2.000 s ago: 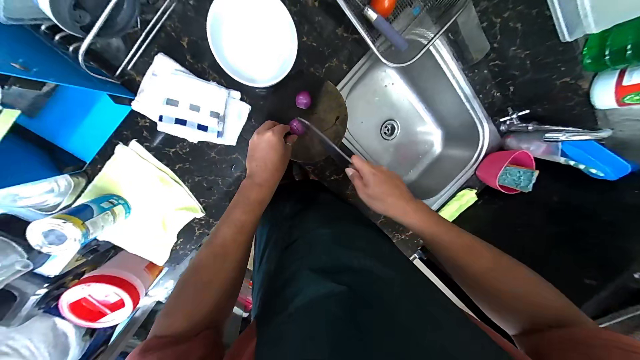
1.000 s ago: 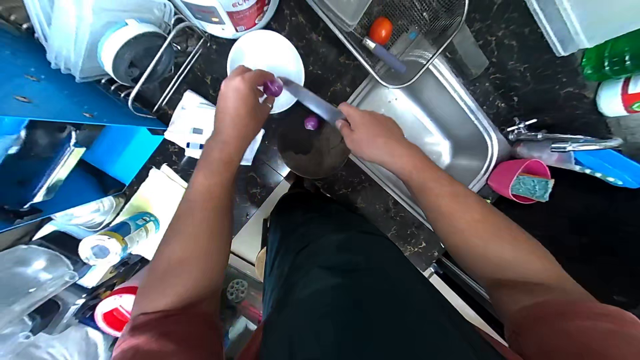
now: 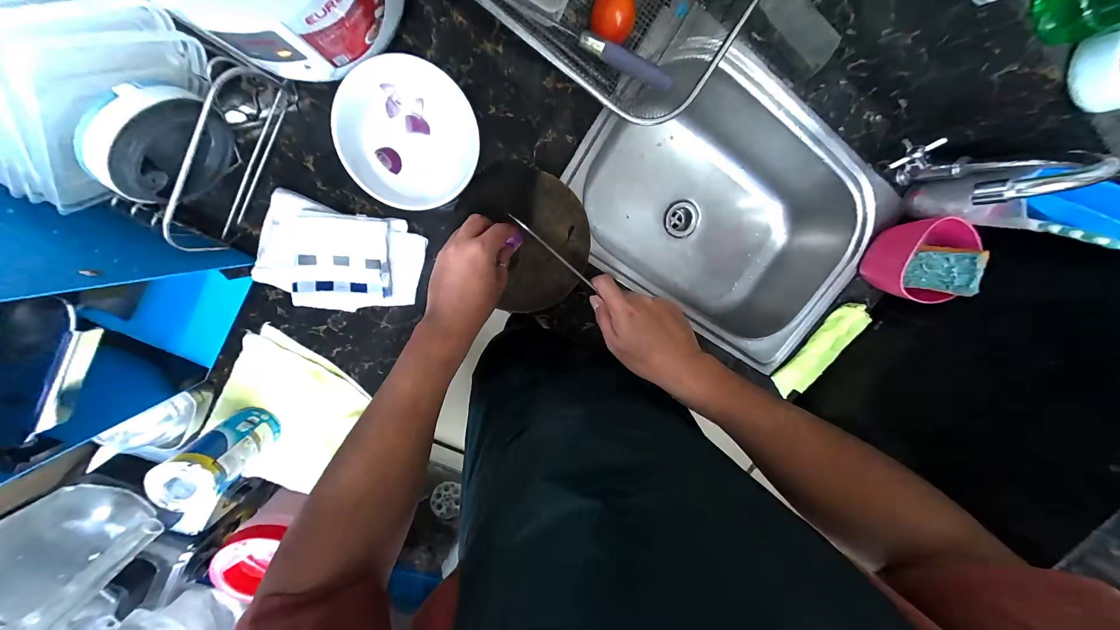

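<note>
My left hand [image 3: 470, 267] holds a small piece of red onion [image 3: 514, 240] between its fingertips over a round dark cutting board [image 3: 547, 276]. In my right hand [image 3: 643, 332] is a kitchen knife [image 3: 553, 251], its blade reaching across the board with the tip close to the onion. A white plate [image 3: 437, 179] lies just beyond the board, up and to the left, with several red onion pieces [image 3: 388, 159] on it. Whether the blade touches the onion cannot be told.
The steel sink [image 3: 744, 289] adjoins the board on the right; a wire basket [image 3: 652, 120] with a tomato [image 3: 612, 19] and a grey-handled utensil [image 3: 626, 61] overhangs it. A folded cloth [image 3: 341, 254] lies left. A pink cup [image 3: 884, 258] with a sponge [image 3: 945, 271] stands beyond the sink.
My left hand has moved from over the plate back to the board, and the knife has come back too. Onion pieces now show on the plate, which looked bare two seconds ago.
</note>
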